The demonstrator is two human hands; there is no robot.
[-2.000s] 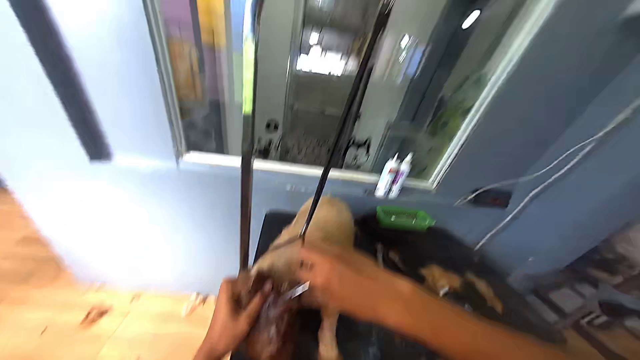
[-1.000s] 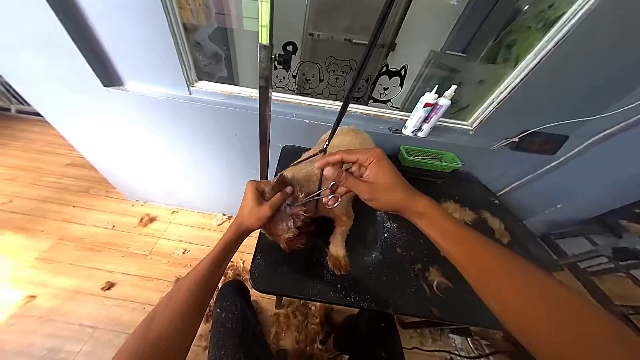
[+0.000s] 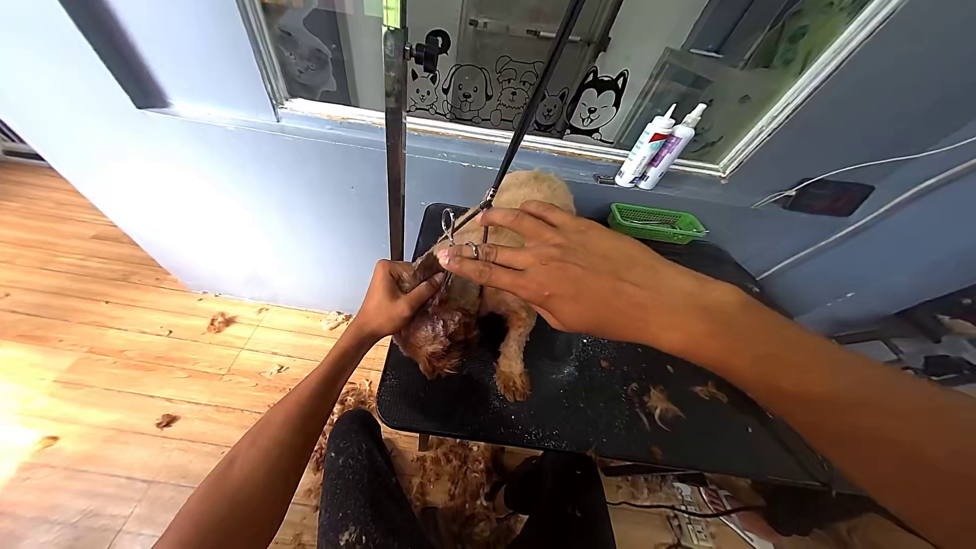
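Note:
A tan dog with reddish-brown fur on its head is on a black grooming table, a black strap running down to its neck. My left hand grips the dog's ear or the fur beside it, thumb toward the scissors. Metal scissors are in the fingers of my right hand, their finger rings showing near my fingertips and the blades pointing down at the side of the head. The blade tips are partly hidden by fur and fingers.
A metal post rises behind the table's left end. At the back are a green plastic basket holding metal tools and two white bottles on the window sill. Fur clumps lie on the table and floor. A cable hangs along the wall.
Since one second ago, my right hand has turned, its back now facing up with fingers extended, and the scissors now stand more upright. My left hand remains at the dog's head.

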